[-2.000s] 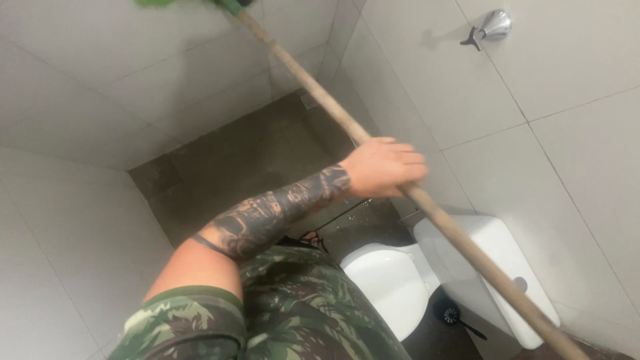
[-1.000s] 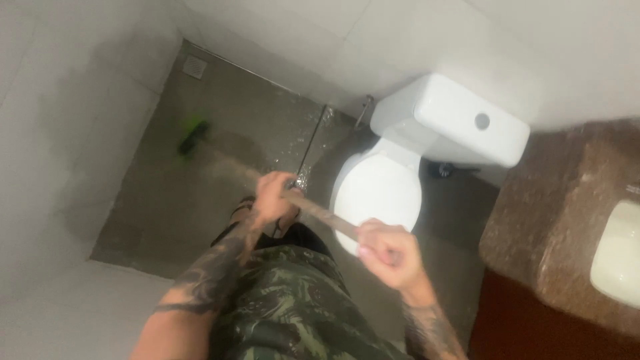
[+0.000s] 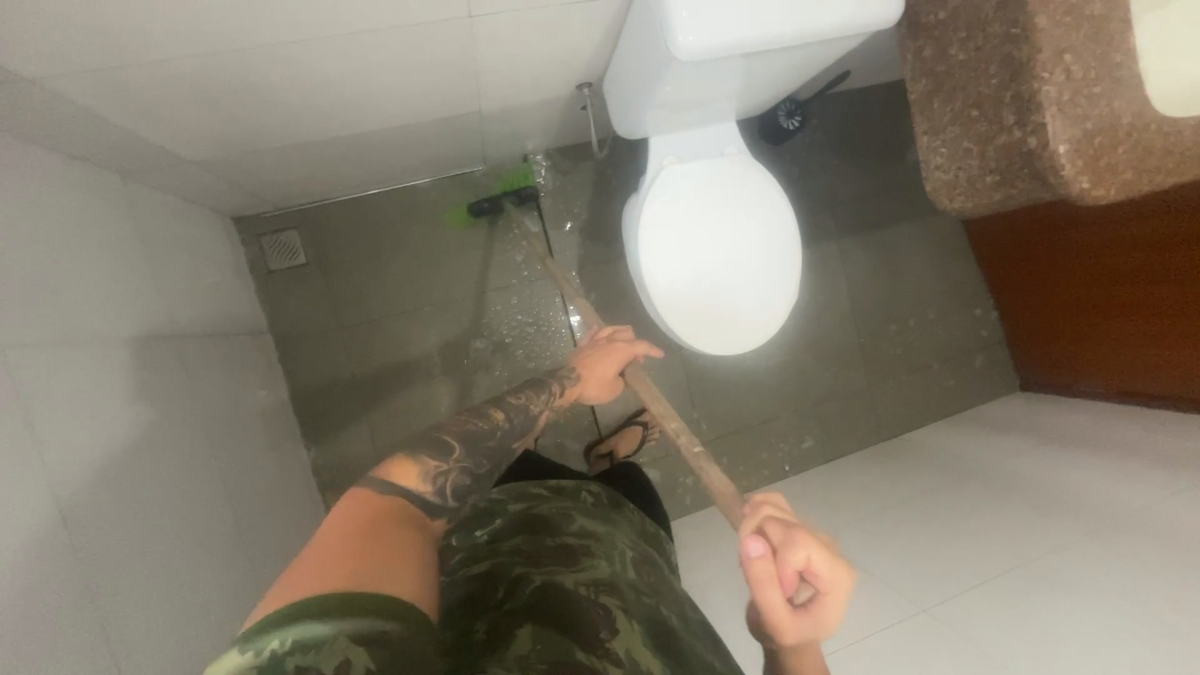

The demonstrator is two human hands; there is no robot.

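A broom with green bristles and a black head [image 3: 503, 202] rests on the wet tiled floor [image 3: 403, 309] near the back wall. Its long wooden handle [image 3: 689, 445] runs down and right towards me. My left hand [image 3: 609, 364], at the end of the tattooed arm from the left, is on the middle of the handle, its index finger stretched along or over it. Around the handle's upper end my right hand [image 3: 797, 572] is closed, at the lower right. Water droplets and foam lie on the floor beside the handle.
A white toilet [image 3: 717, 253] with its lid down stands right of the handle, a toilet brush [image 3: 789, 114] behind it. At the upper right is a brown stone counter [image 3: 994, 103]. A floor drain [image 3: 283, 249] lies at the left corner. My sandalled foot [image 3: 626, 439] is below the handle.
The broom head was raised high by the wall two seconds ago, then on the floor farther left. It is now closer to the toilet. Both hands have stayed on the handle since one second ago.
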